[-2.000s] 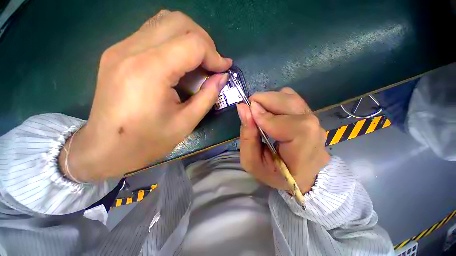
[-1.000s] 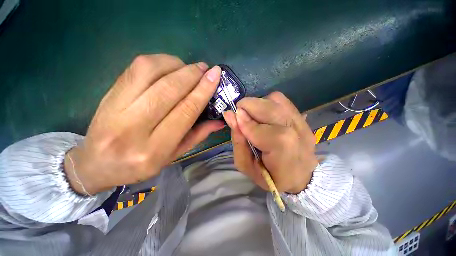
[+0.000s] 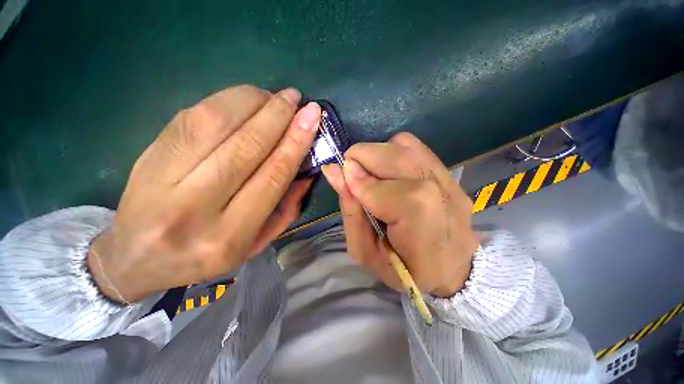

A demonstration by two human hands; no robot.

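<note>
A small black device housing [image 3: 337, 126] lies open side up near the front edge of the green bench, partly hidden by my fingers. Inside it shows a dark circuit board with a bright silver-white patch [image 3: 322, 152]. My left hand [image 3: 210, 176] holds the housing from the left, its index fingertip on the upper left rim. My right hand [image 3: 409, 210] grips slim silver tweezers [image 3: 373, 223] with a yellowish rear end. The tweezers' prongs reach over the board inside the housing. Their exact tip contact is too small to tell.
The dark green bench [image 3: 465, 90] has a thin pale front edge. Beyond it is a grey floor with yellow-black hazard tape [image 3: 529, 182]. A curved white wire frame [image 3: 545, 144] is below the edge. Another person's pale sleeve [image 3: 656, 157] is at the far right.
My left hand has shifted from pinching with thumb and index to lying flatter along the housing. The housing and both hands have moved slightly left. The tweezers stay over the board.
</note>
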